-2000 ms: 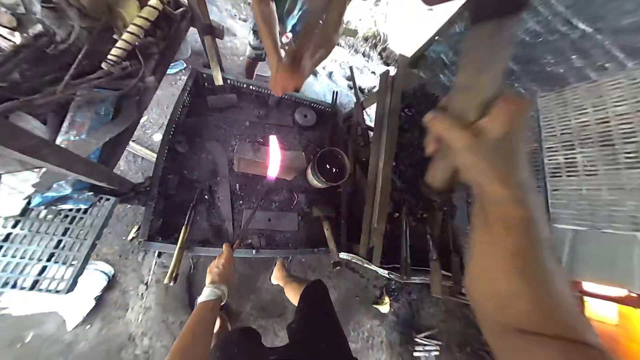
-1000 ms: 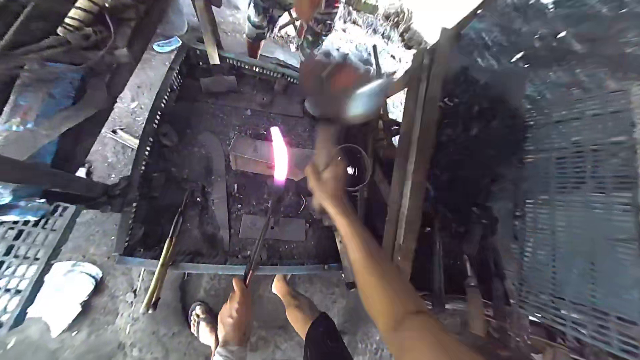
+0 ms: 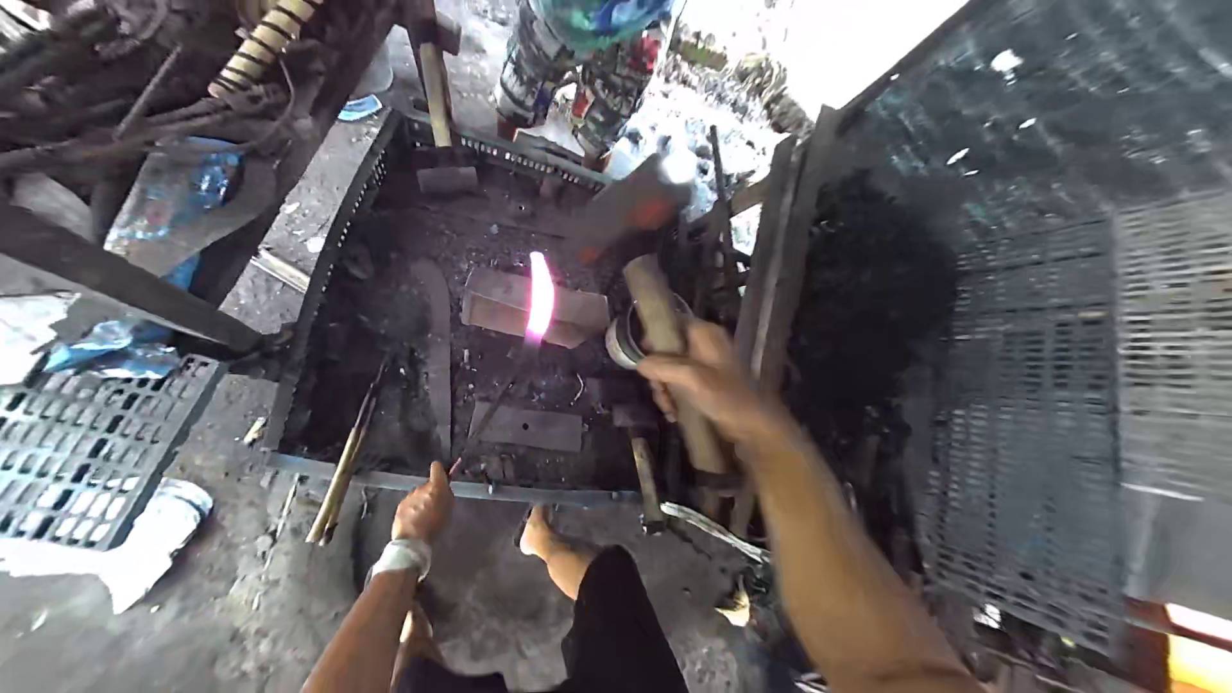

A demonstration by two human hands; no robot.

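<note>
My left hand (image 3: 423, 505), with a white band at the wrist, grips the thin dark rod of a glowing hot metal blade (image 3: 541, 298). The blade's bright, curved part lies across a metal anvil block (image 3: 582, 313). My right hand (image 3: 707, 380) is closed around the wooden handle of a heavy hammer (image 3: 630, 207); its blurred head is raised above and right of the block. A round can (image 3: 621, 345) is partly hidden behind the handle. A flat metal plate with a hole (image 3: 529, 428) lies nearer me, and a long curved flat piece (image 3: 438, 337) lies left of the block.
A low dark tray (image 3: 332, 260) surrounds the block. Wooden-handled tongs (image 3: 342, 481) lean over its front left edge. A smaller hammer (image 3: 643, 472) lies front right, another hammer (image 3: 438, 106) at the back. A plastic crate (image 3: 106, 443) is at left. Orange glow (image 3: 1198, 654) shows lower right.
The hammer in my right hand was blurred above the block's right side a second ago and is raised there now. The co-worker's arms seen at the back earlier are out of view.
</note>
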